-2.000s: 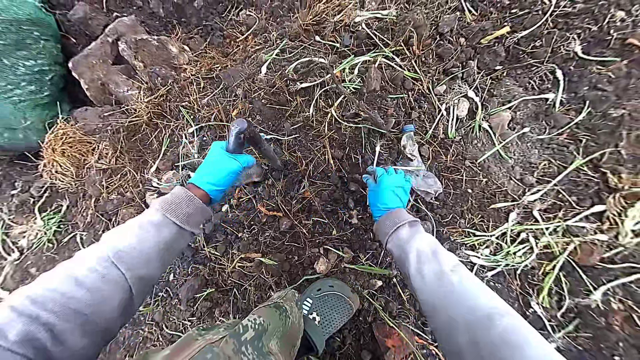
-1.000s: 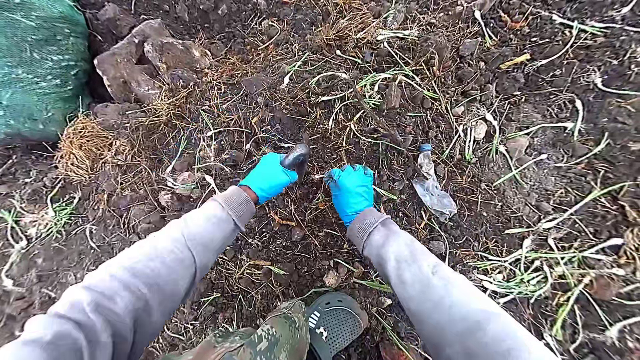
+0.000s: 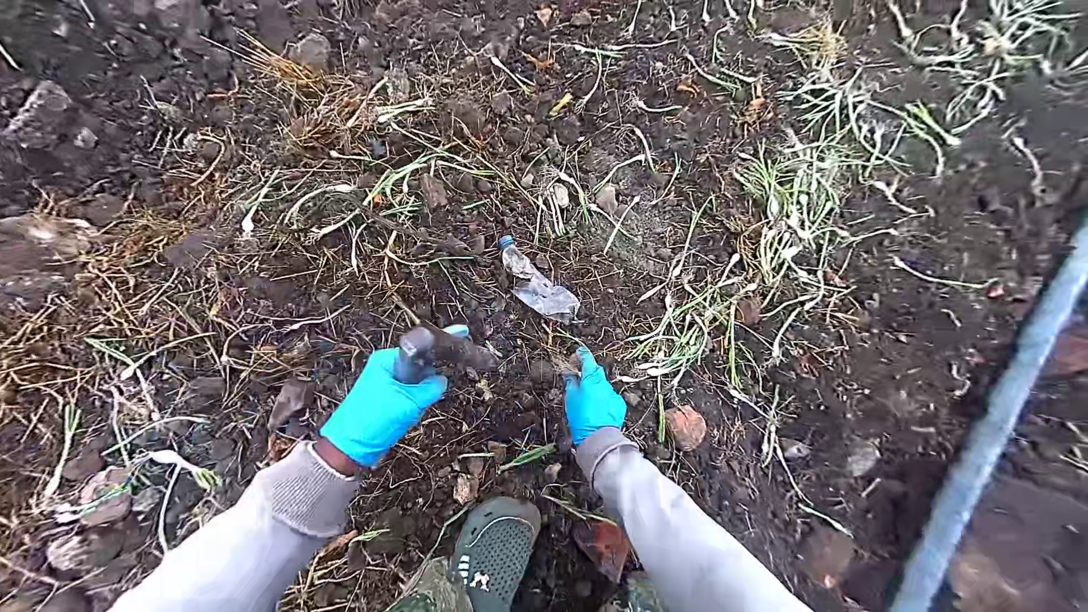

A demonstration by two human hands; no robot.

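Note:
My left hand [image 3: 382, 404], in a blue glove, is closed around a short hand tool [image 3: 438, 353] with a rounded dark end; its kind is hard to tell. My right hand [image 3: 592, 398], also gloved in blue, is low over the soil with its index finger extended; dry roots lie at its fingertips, and whether it grips them is unclear. Just beyond it lies a crushed clear plastic bottle [image 3: 544, 293] with a blue cap. Uprooted green shoots with white bulbs [image 3: 705, 327] lie to the right of the bottle.
More bulb plants [image 3: 790, 204] are strewn at the upper right. A pale pole [image 3: 990, 442] slants along the right edge. Stones, one reddish [image 3: 685, 427], and dry grass [image 3: 297, 76] dot the dark soil. My foot in a green clog [image 3: 495, 552] is at the bottom.
The view has swung to the right, bringing in the pole and more bulb plants. My hands, close together one second ago, are farther apart. The left hand still holds the tool.

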